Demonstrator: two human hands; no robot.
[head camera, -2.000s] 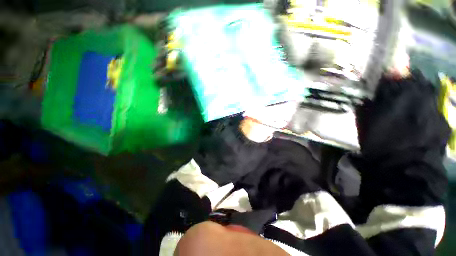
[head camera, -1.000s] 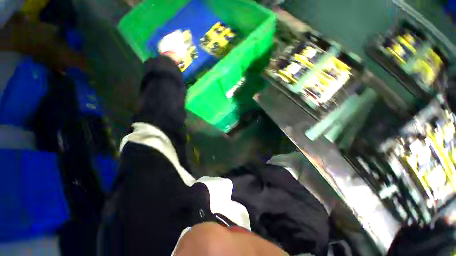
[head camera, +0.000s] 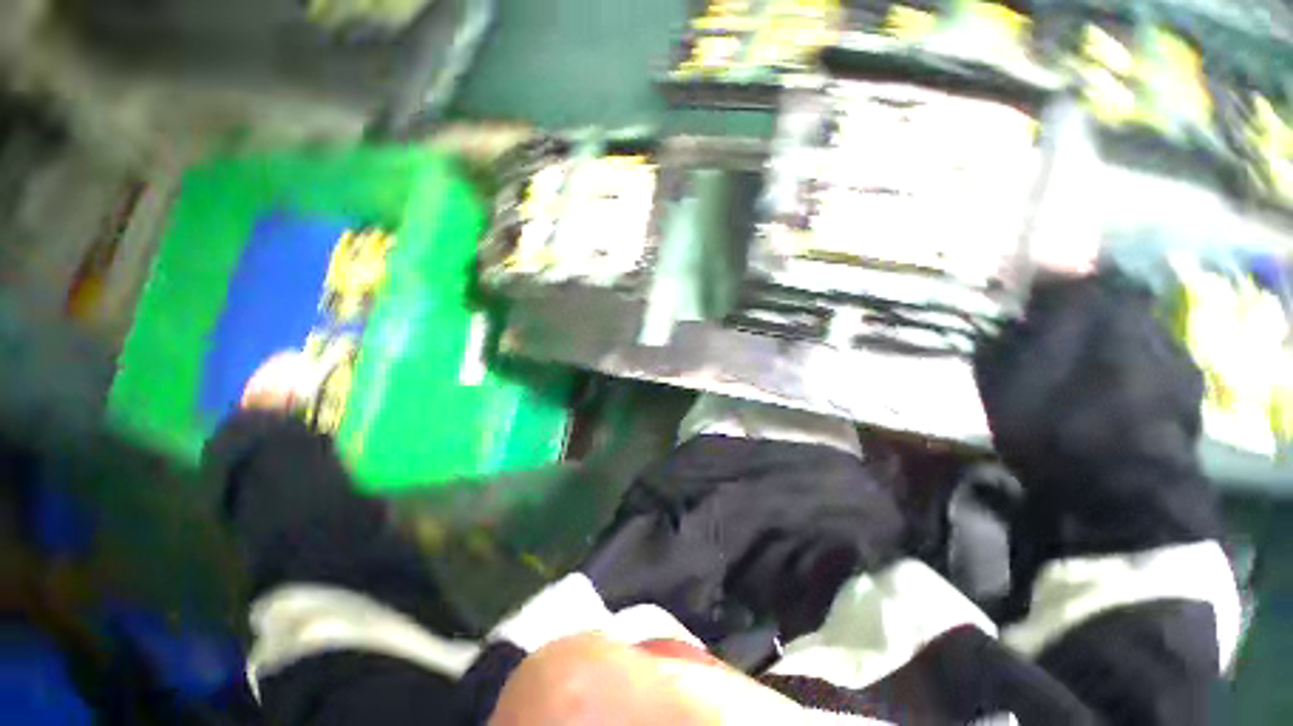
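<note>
My left hand (head camera: 284, 380) is low inside the green tote (head camera: 177, 333), at the near end of a yellow-topped circuit board (head camera: 335, 372). The image is blurred, so whether its fingers hold the board cannot be told. My right hand (head camera: 1064, 244) is at the right edge of a large board in a carrier (head camera: 908, 177) on the bench. It is small and washed out, and its fingers cannot be made out. Another yellow-topped board (head camera: 357, 272) lies farther back in the tote on the blue liner (head camera: 270, 291).
A smaller loaded carrier (head camera: 584, 213) stands at the bench's left end, with pale green strips (head camera: 684, 263) beside it. More loaded carriers (head camera: 759, 31) line the dark green conveyor (head camera: 567, 64) behind. A yellow-topped board (head camera: 1231, 341) lies at far right.
The view has swung left, so the tote sits lower left and the bench shows fully. My left hand is still in the tote. My right hand, barely visible before, now shows at the large carrier.
</note>
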